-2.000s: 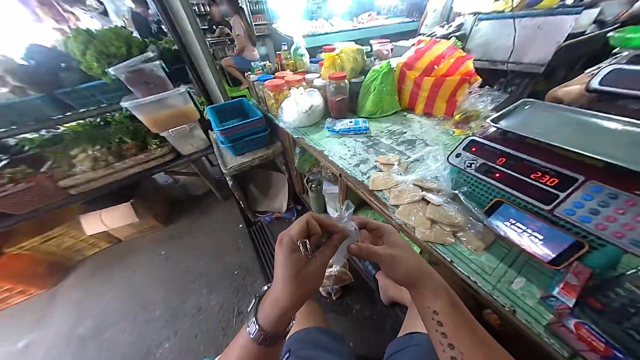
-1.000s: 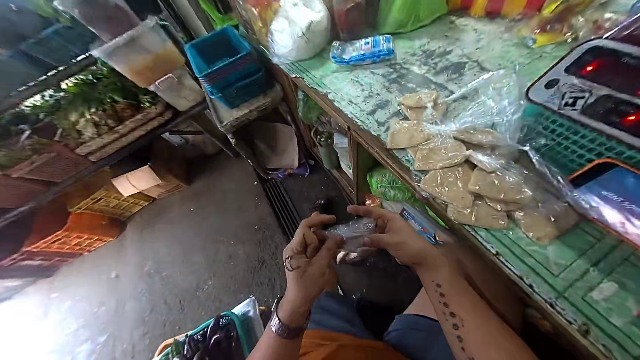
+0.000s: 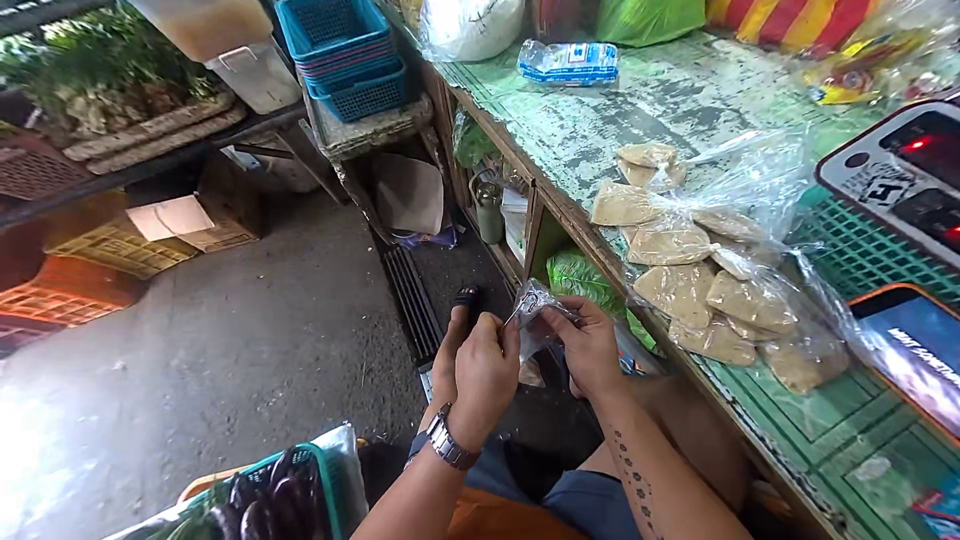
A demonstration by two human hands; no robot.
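Observation:
My left hand point(image 3: 486, 367), with a metal watch at its wrist, pinches the gathered neck of a clear plastic bag point(image 3: 534, 304). Opposite it, my right hand point(image 3: 586, 341) grips the bag's other side. A light brown portion shows low in the bag, below my hands. What looks like a thin loop crosses the plastic near my left fingertips. On the green counter to the right lie several small tied bags of light brown powder point(image 3: 671, 289), some inside a larger clear bag point(image 3: 757, 180).
The worn counter point(image 3: 525, 127) holds a blue-and-white plastic pack point(image 3: 568, 64), a digital scale point(image 3: 900, 172) and a phone point(image 3: 907, 345). Stacked blue baskets point(image 3: 360, 90) stand on a small table. Eggplants point(image 3: 274, 495) fill a basket at lower left. Orange and yellow crates point(image 3: 67, 289) stand farther left.
The view has tilted down and come nearer the counter since two seconds ago. My hands have stayed on the small bag while my fingers shifted around its neck.

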